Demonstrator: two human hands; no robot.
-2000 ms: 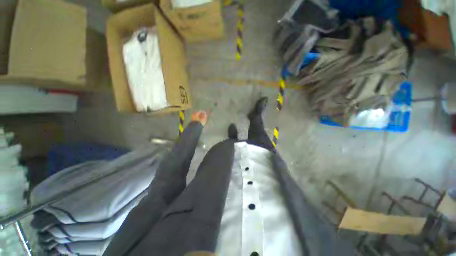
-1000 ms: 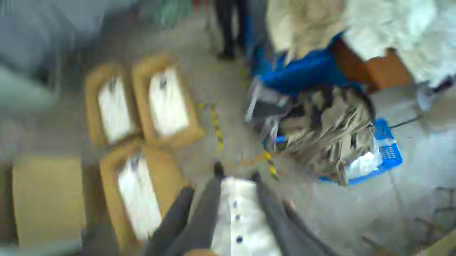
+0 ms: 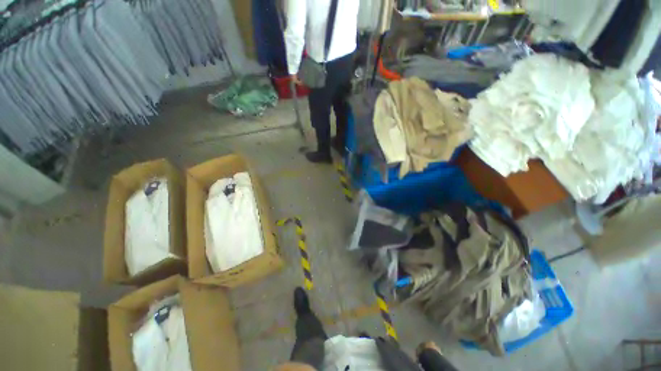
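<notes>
Three open brown cartons stand on the floor at the left: one at the far left [image 3: 114, 239], one beside it [image 3: 269, 217] and a nearer one [image 3: 210, 326], cut off by the bottom edge. Each holds folded white garments with a dark collar tag, seen in the far-left carton [image 3: 147, 228], the one beside it [image 3: 233, 226] and the nearer one [image 3: 163, 337]. My right hand [image 3: 426, 349] is small and blurred at the bottom edge, away from the cartons; its grip is unclear. My left hand is not in view.
A person [image 3: 330, 72] stands at the aisle's far end by a thin pole. Grey hanging garments [image 3: 80, 72] line the back left. Heaped blue bins [image 3: 427, 192], brown clothes [image 3: 471, 268] and white garments [image 3: 536, 109] flank the right. A closed brown box [image 3: 36, 330] is lower left.
The view has tilted up and forward, bringing the standing person and garment racks into sight. My left hand, seen earliest near a carton, has left the picture. My right hand shows low at the bottom.
</notes>
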